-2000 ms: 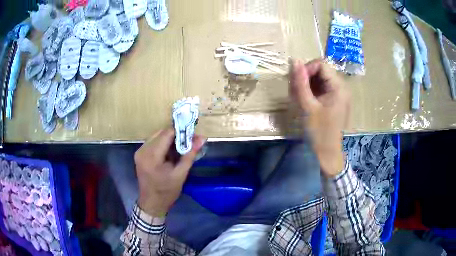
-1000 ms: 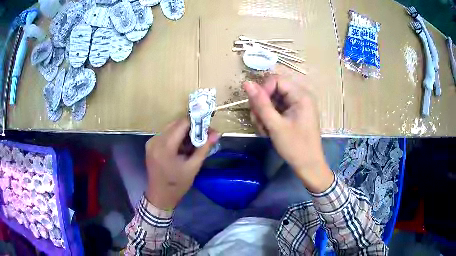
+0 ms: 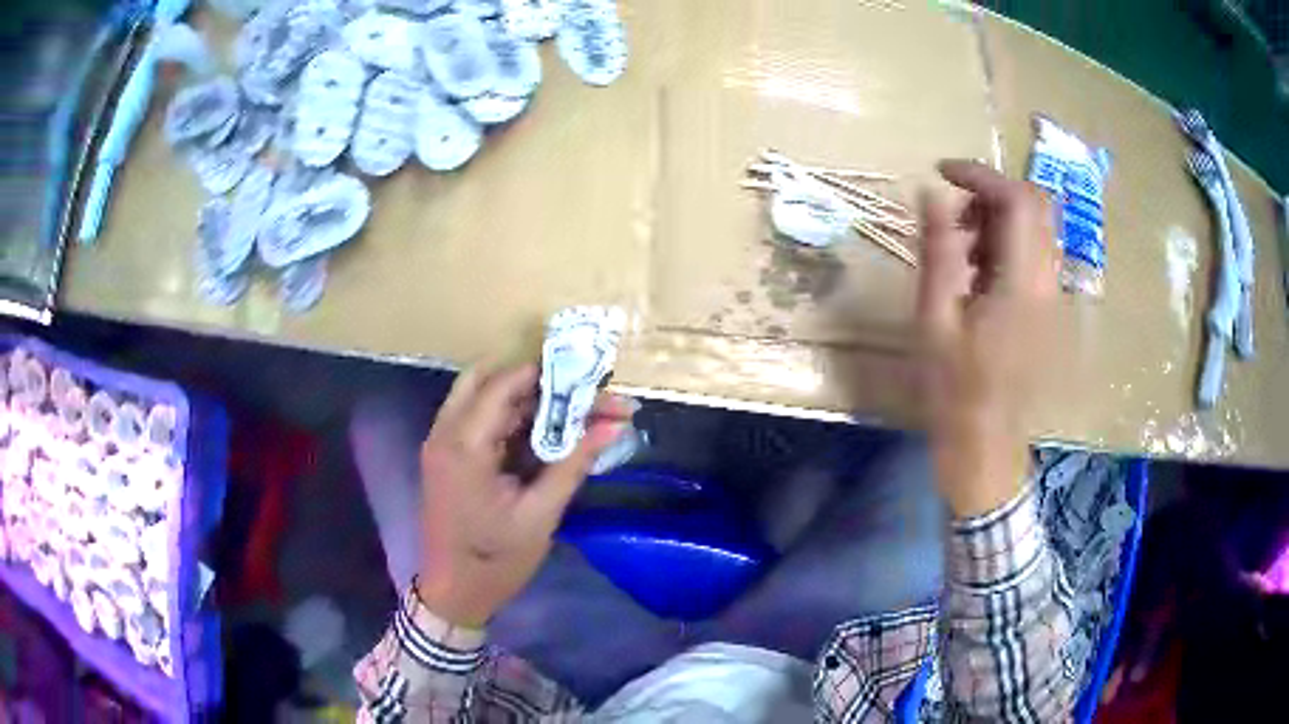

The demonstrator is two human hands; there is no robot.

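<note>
My left hand point(image 3: 495, 488) holds a grey-white foot on a leg piece point(image 3: 573, 375) at the table's front edge, toes pointing away and the dark-outlined hollow facing up. A pale part trails below my fingers. My right hand point(image 3: 983, 304) is raised over the table right of the sticks. It is blurred, with thumb and fingers bent; I cannot tell if a stick is in it. A white small dish point(image 3: 809, 215) lies against a fan of thin pale sticks point(image 3: 884, 224).
Grey-white sole pieces point(image 3: 328, 111) are piled at the left of the table point(image 3: 566, 212). A clear swab packet point(image 3: 1074, 212) and waiting legs point(image 3: 1227, 262) lie right. Crates of parts point(image 3: 106, 523) point(image 3: 1096, 509) stand below.
My right hand has moved away from the foot to the right, and the stick that touched the foot is no longer there. The view has tilted, and the table contents appear shifted right.
</note>
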